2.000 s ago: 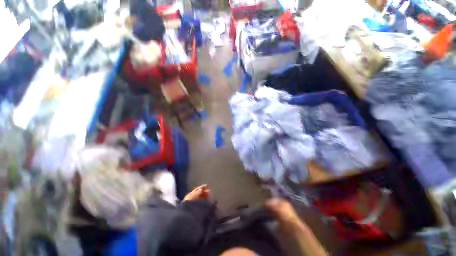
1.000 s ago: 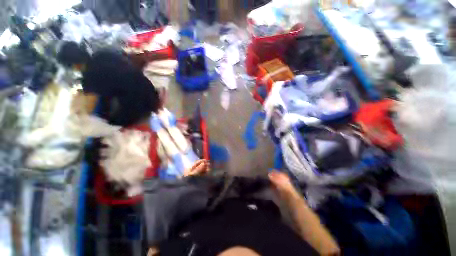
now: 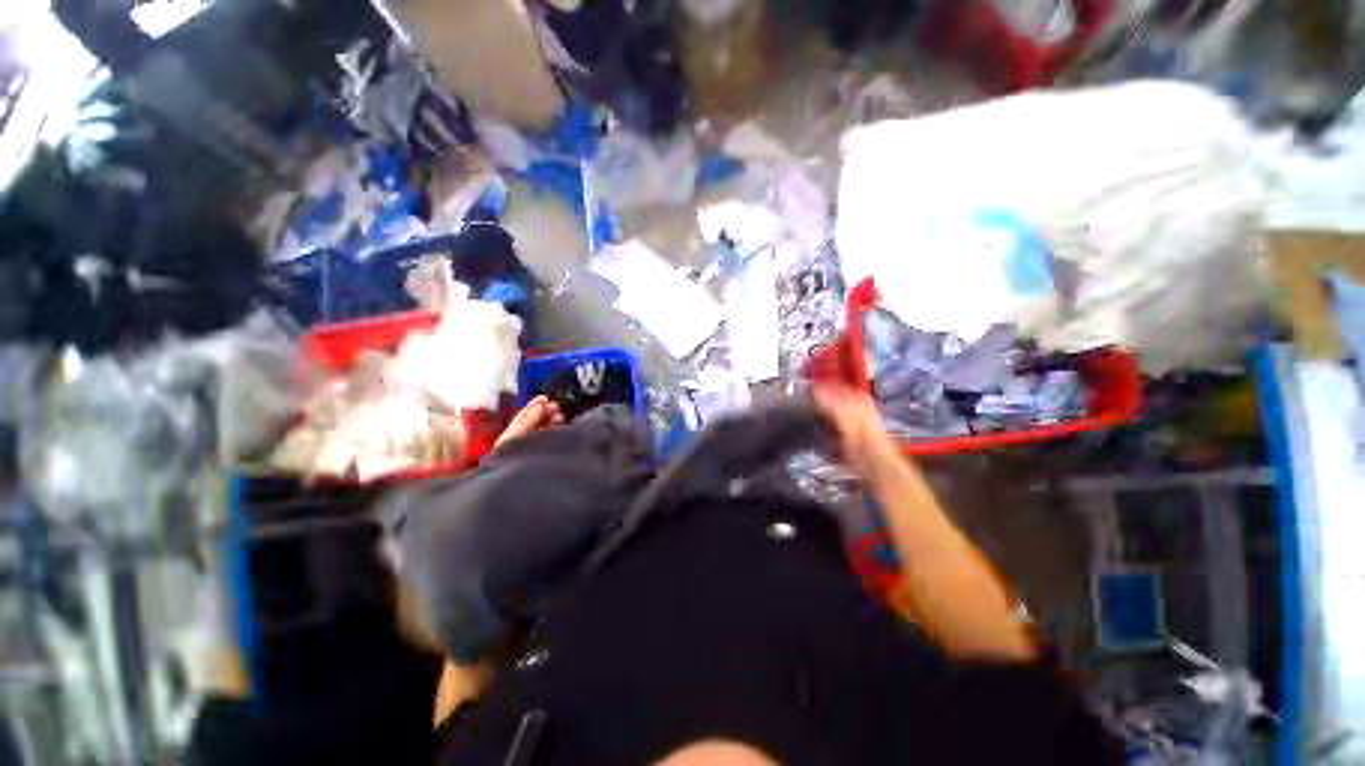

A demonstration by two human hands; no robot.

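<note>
Dark grey cloth, a garment by its look, is carried in front of my body at waist height, bunched at the left and stretched to the right. My left hand is at the cloth's upper left edge, small and blurred, with the fingers partly over it. My right hand is at the cloth's right end, also blurred, with the forearm reaching up from the lower right. Both hands hold the cloth. Buttons or a sleeve end on it cannot be made out.
A red crate of pale cloth is at left, beside a blue crate. A red crate is at right, below a large white bundle. White scraps lie on the floor ahead. Blue-edged tables flank both sides.
The view has moved along the aisle to the crates and floor scraps. The dark seated figure at left has gone from its earlier place. Both hands still hold the grey cloth.
</note>
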